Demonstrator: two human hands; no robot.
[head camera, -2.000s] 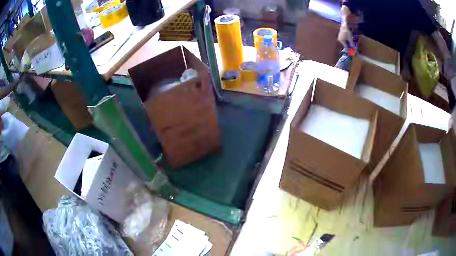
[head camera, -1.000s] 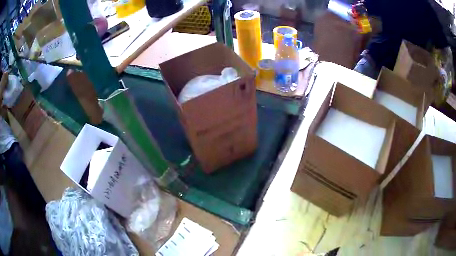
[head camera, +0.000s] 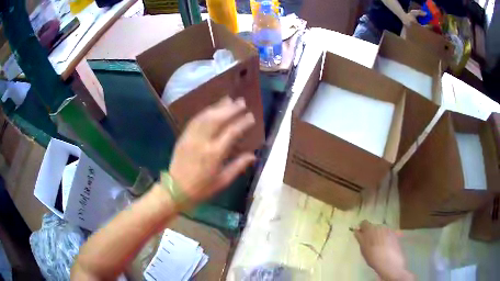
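My left hand (head camera: 211, 148), bare with a thin pale band at the wrist, is in front of the near wall of a brown carton (head camera: 219, 104). Its fingers are apart and it holds nothing; contact with the carton is unclear. The carton stands open on the conveyor with a whitish plastic bag (head camera: 194, 77) inside. My right hand (head camera: 381, 247) is low over the packing table, fingers curled on a small dark-tipped object, mostly hidden. Open cartons with dark stripes (head camera: 334, 164) stand on the table, white pads (head camera: 351, 118) inside.
A green post (head camera: 96, 140) stands left of the carton. The side ledge holds a white box (head camera: 90, 189), printed sheets (head camera: 174, 257) and a silvery heap (head camera: 57, 247). A water bottle (head camera: 267, 35) stands behind. A person's arm (head camera: 397, 11) is across the table.
My left hand has come into view in front of the conveyor carton. My right hand now shows more fully at the bottom. The view has shifted, and the carton on the belt has moved nearer.
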